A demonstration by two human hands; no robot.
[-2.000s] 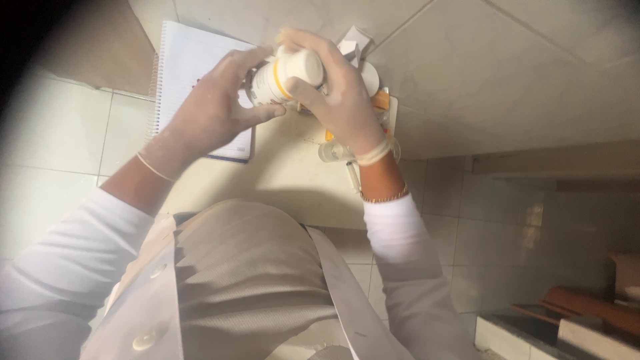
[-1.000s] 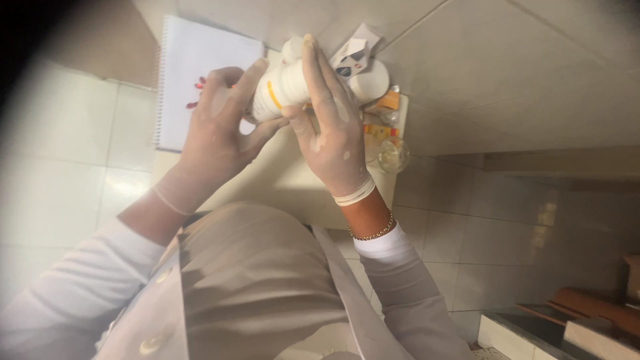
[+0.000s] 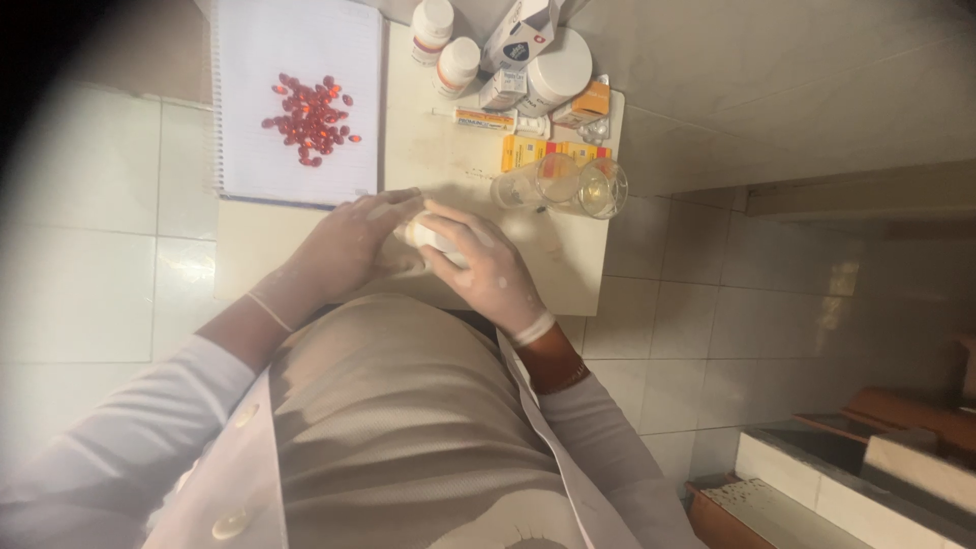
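Note:
Both my hands wear thin translucent gloves and are close together over the near part of a pale tabletop (image 3: 564, 282). Between them is a white plastic bottle (image 3: 428, 235), mostly hidden by the fingers. My left hand (image 3: 343, 244) holds it from the left and my right hand (image 3: 484, 267) has its fingers over the right end. Whether its cap is on cannot be seen. Up and to the left, a heap of red softgel capsules (image 3: 313, 118) lies on the open page of a spiral notebook (image 3: 252, 168).
Two white pill bottles (image 3: 432, 27), (image 3: 458, 65), a large white jar (image 3: 560, 69), small boxes (image 3: 517, 38), an oral syringe (image 3: 488, 120), yellow boxes (image 3: 526, 151) and drinking glasses (image 3: 602, 188) stand or lie at the back right. A blister pack (image 3: 595, 131) is beside an orange box (image 3: 583, 104).
The hands have come down toward my body with the white bottle between them. The capsule heap, mostly hidden behind my left hand before, now shows whole. The view has shifted.

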